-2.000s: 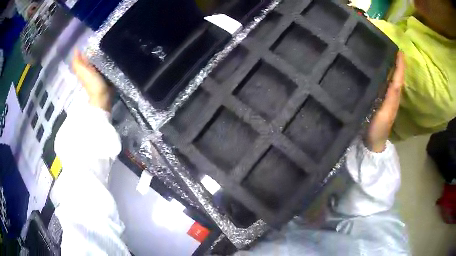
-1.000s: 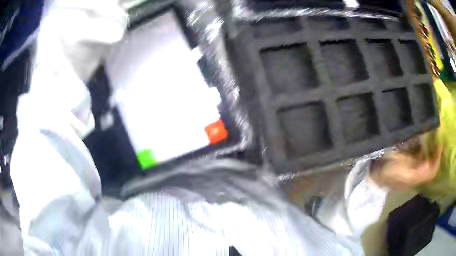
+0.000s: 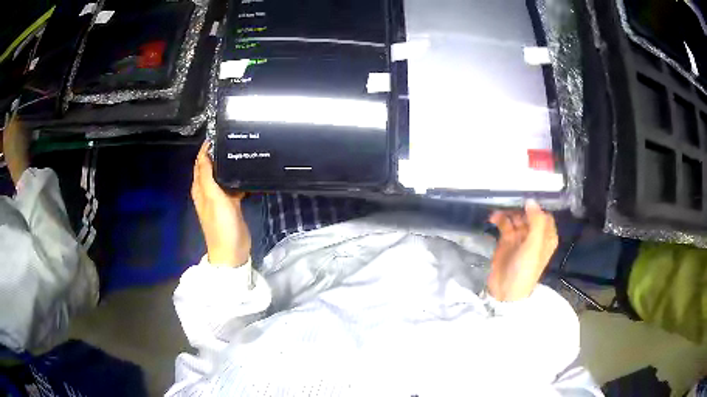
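Observation:
Two tablets lie side by side in front of me. The left tablet (image 3: 310, 85) shows a black test menu with green and white text lines and a white glare band. The right tablet (image 3: 481, 101) shows a plain white or grey screen with a red square at lower right. White tape tabs sit at their sides. My left hand (image 3: 221, 217) is around the near left corner of the left tablet, with part of it hidden under the edge. My right hand (image 3: 525, 250) is at the near edge below the right tablet, fingers bent and apart, holding nothing visible.
An empty compartment tray (image 3: 659, 139) with square pockets is at the right. A bubble-wrapped tray with another tablet (image 3: 136, 50) showing a red square is at the left. A neighbour's hand (image 3: 15, 147) and white sleeve are at far left. Yellow-green clothing (image 3: 667, 287) is at right.
The compartment tray, earlier between my hands, is now at the right. My hands are now at the near edge of two tablets. The view has turned level.

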